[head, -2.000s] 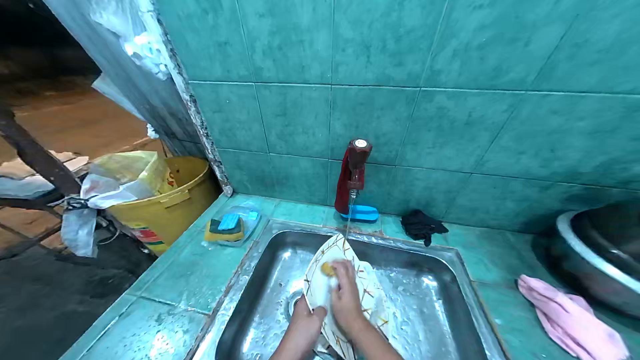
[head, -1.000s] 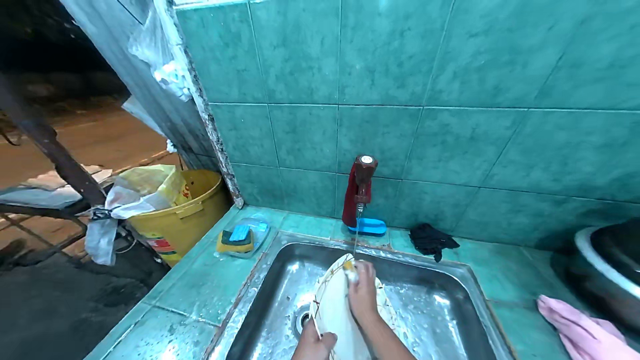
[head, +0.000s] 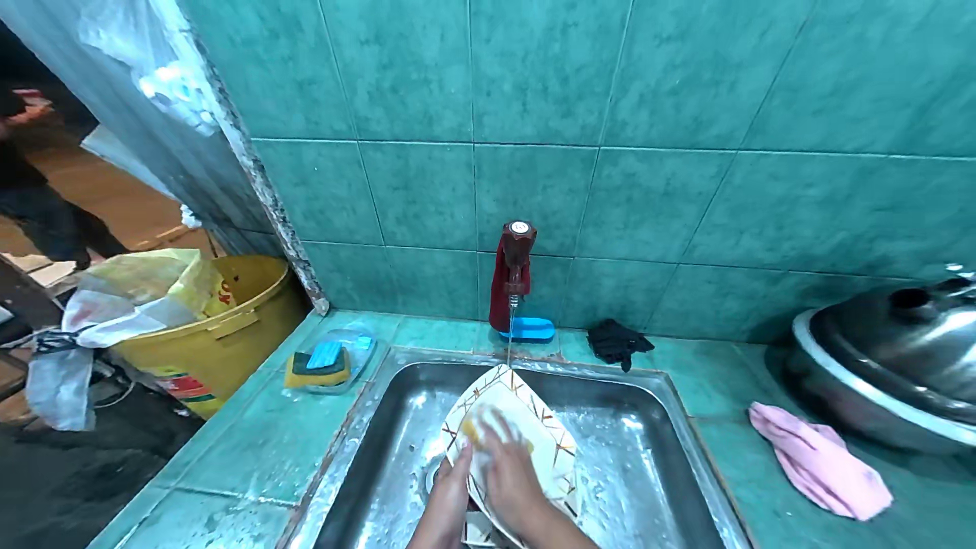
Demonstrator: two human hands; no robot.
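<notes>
A white plate with a brown line pattern (head: 545,438) is tilted over the stainless steel sink (head: 618,389). My left hand (head: 450,488) grips its lower left edge. My right hand (head: 507,465), blurred, presses a yellow sponge (head: 471,433) on the plate's face; fingers partly cover the sponge. Water runs from the dark red faucet (head: 516,263) onto or just behind the plate's top corner. Another patterned piece (head: 479,528) shows beneath the plate, mostly hidden.
Left of the sink, a clear tray (head: 358,358) holds sponges. Behind it lie a blue dish (head: 531,329) and black cloth (head: 616,343). A pink cloth (head: 820,461) and large lidded pot (head: 900,358) are right. A yellow bucket (head: 229,343) and a person (head: 46,206) are left.
My right hand with the sponge has moved from the plate's upper part down to its middle. The plate's face is turned more into view. A person has appeared at the far left.
</notes>
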